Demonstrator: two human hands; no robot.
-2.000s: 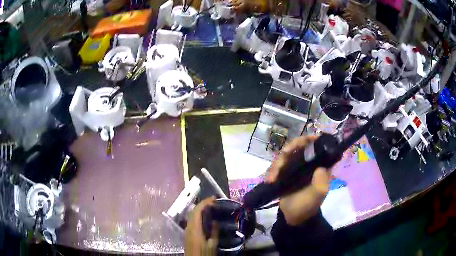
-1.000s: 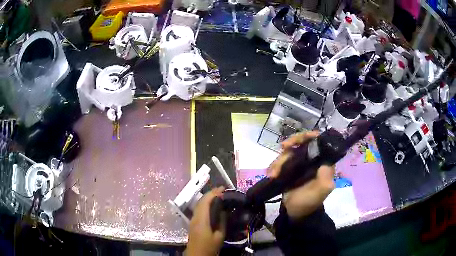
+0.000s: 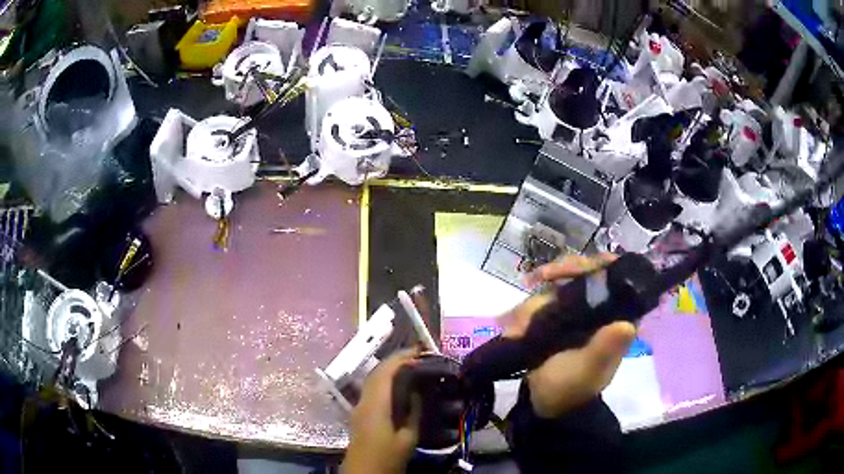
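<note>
My right hand (image 3: 578, 356) is closed around a long black electric screwdriver (image 3: 564, 319), tilted, with its front end at the rim of a black cover. My left hand (image 3: 384, 421) holds the black cover (image 3: 433, 393) of a unit at the bottom centre. The unit's white bracket (image 3: 363, 350) sticks out to the upper left of my left hand. Thin coloured wires (image 3: 466, 428) hang at the unit's right side. The screwdriver tip and any screw are hidden.
White wired housings (image 3: 220, 153) stand behind the pinkish mat (image 3: 241, 324). A grey metal screw feeder (image 3: 546, 218) stands beyond my right hand. Part-built units (image 3: 652, 199) with black cups are piled right. A bagged ring housing (image 3: 79, 93) and another wired housing (image 3: 74, 324) are left.
The camera view has shifted, so the bench items appear farther right and higher. The screwdriver and my right hand have moved slightly right. Both hands keep their holds.
</note>
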